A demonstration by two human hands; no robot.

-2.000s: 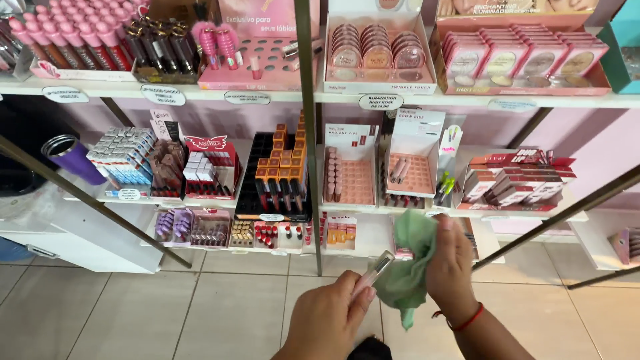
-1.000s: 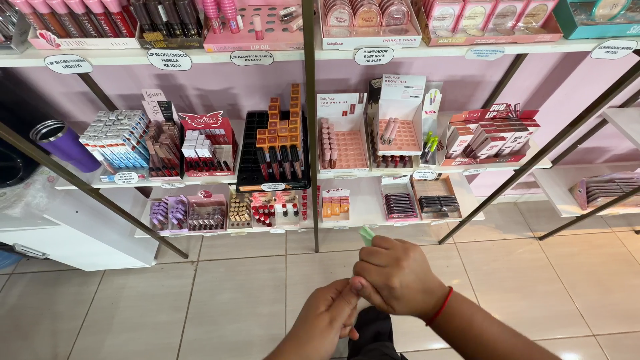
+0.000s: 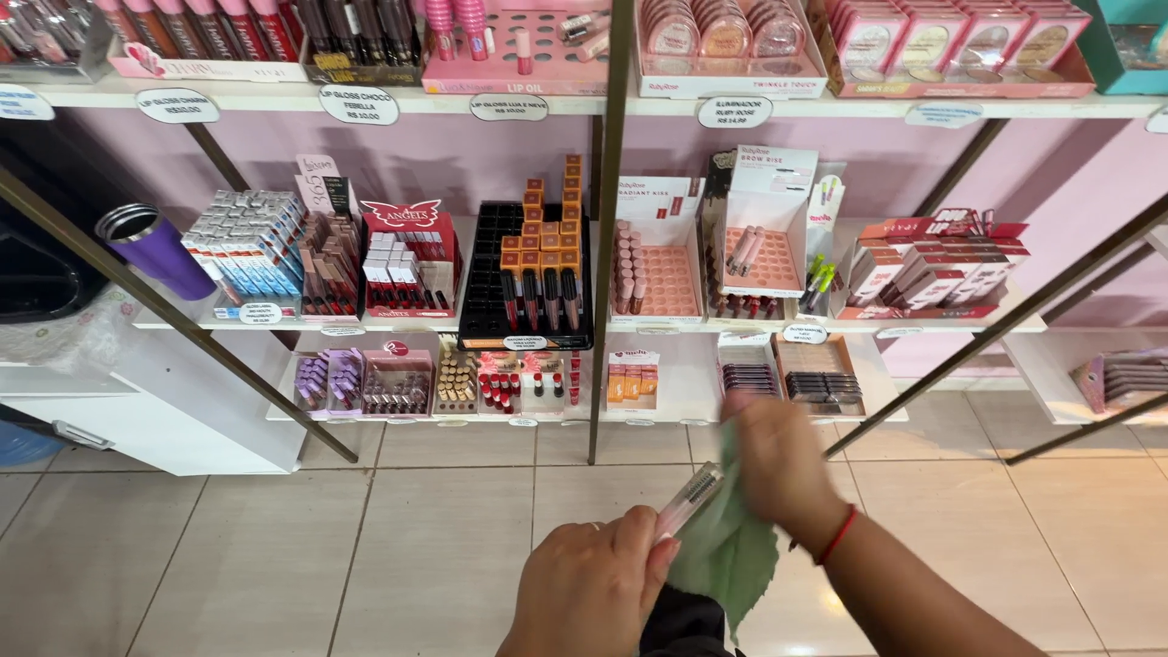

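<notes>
Pinched in my left hand [image 3: 593, 579] is a slim tube with a pink lower part and a clear upper end [image 3: 689, 500], in which a dark brush shows. The tube points up and to the right. Just right of its clear end, my right hand [image 3: 785, 465] grips a green cloth [image 3: 730, 552] that hangs down between my hands. My right hand is blurred, and a red cord circles its wrist. The tube's clear end lies against or in front of the cloth; whether they touch, I cannot tell.
White shelves [image 3: 547, 105] of boxed cosmetics stand ahead, crossed by dark metal posts [image 3: 604, 274]. A pink display box [image 3: 766, 228] holds a few slim tubes. At the left are a purple tumbler [image 3: 162, 254] and a white cabinet [image 3: 164, 411]. Tiled floor [image 3: 438, 547] lies below.
A second ago my hands were together with only a bit of green cloth showing; now they are apart, with the cloth hanging loose and the tube's clear end exposed.
</notes>
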